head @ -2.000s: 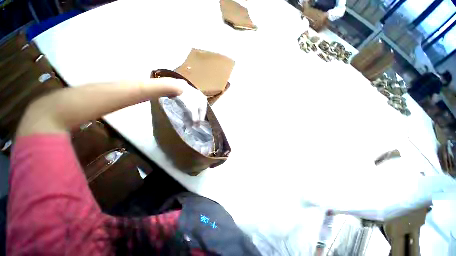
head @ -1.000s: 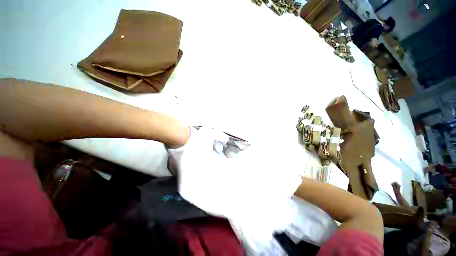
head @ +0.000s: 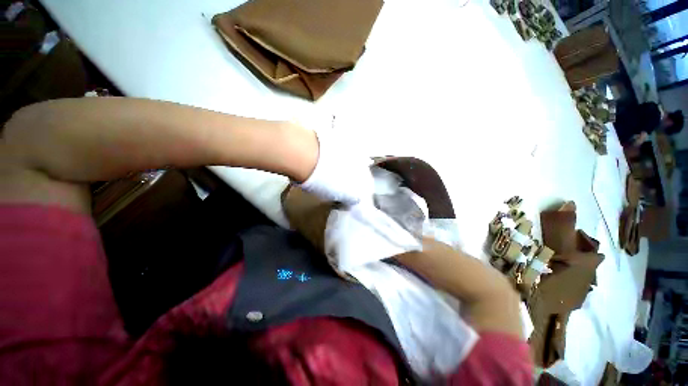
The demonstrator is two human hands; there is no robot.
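A brown handbag stands open at the table's near edge, against my body. A shiny grey-white plastic bundle shows in its mouth. My left hand, in a white glove, is at the bag's mouth; its fingers are blurred and merge with the white stuffing. My right hand, also gloved, is over the near side of the bag with crumpled white stuffing paper, which hangs below my right forearm. The fingers of my right hand are partly hidden by the paper.
A folded brown bag lies at the top. Rolled straps lie right of the work, beside overlapping flat brown bags. More strap bundles and a brown bag pile lie farther up. Another person is at upper right.
The view has swung. The white paper, earlier away from the bag and then spread over it, is now bunched at its near side. My right hand has come in to the bag.
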